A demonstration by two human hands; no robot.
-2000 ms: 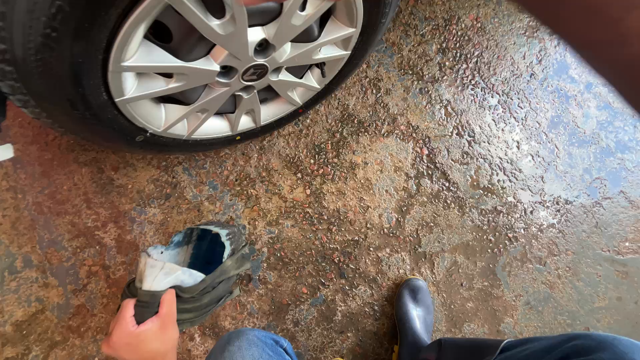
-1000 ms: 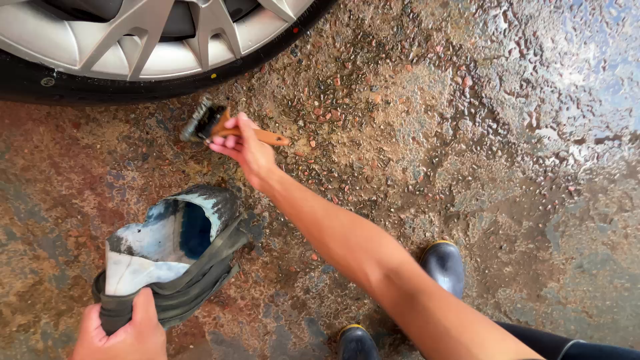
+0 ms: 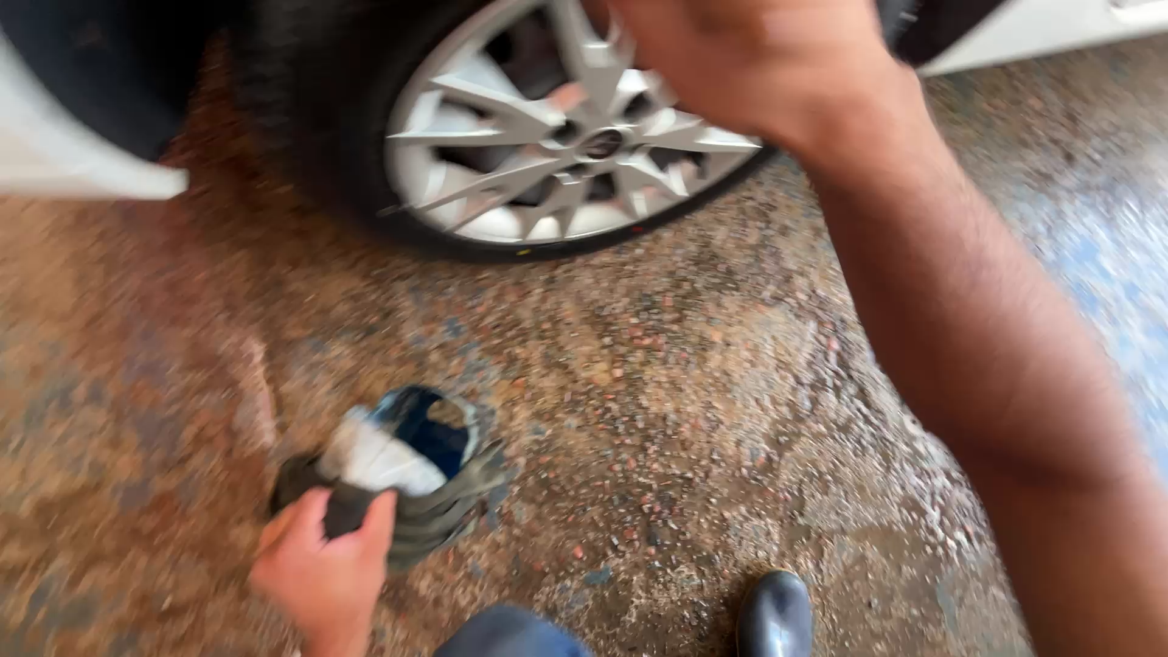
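Observation:
At the lower left, my left hand (image 3: pixel 328 557) grips the dark rim of a cut-open container (image 3: pixel 438 511) wrapped in dark, ribbed material, with a whitish inner wall and dark blue liquid inside. My right hand (image 3: pixel 748 64) is raised near the top, in front of a silver alloy wheel (image 3: pixel 547 173) with a black tire (image 3: pixel 319 155). Its fingers are blurred and cut off by the frame's upper edge, so whatever they hold is hidden. The brush is not visible.
White car bodywork (image 3: pixel 82 155) shows at the upper left, and another white panel (image 3: pixel 1031 36) at the upper right. The floor (image 3: pixel 639 383) is wet, rough and stained. A dark rubber boot (image 3: pixel 776 616) and a denim-covered knee (image 3: pixel 511 634) are at the bottom.
My right hand has moved from the floor beside the container, where it held a wooden-handled brush, up to the wheel. My left hand keeps its grip on the container. The view has shifted, showing more car.

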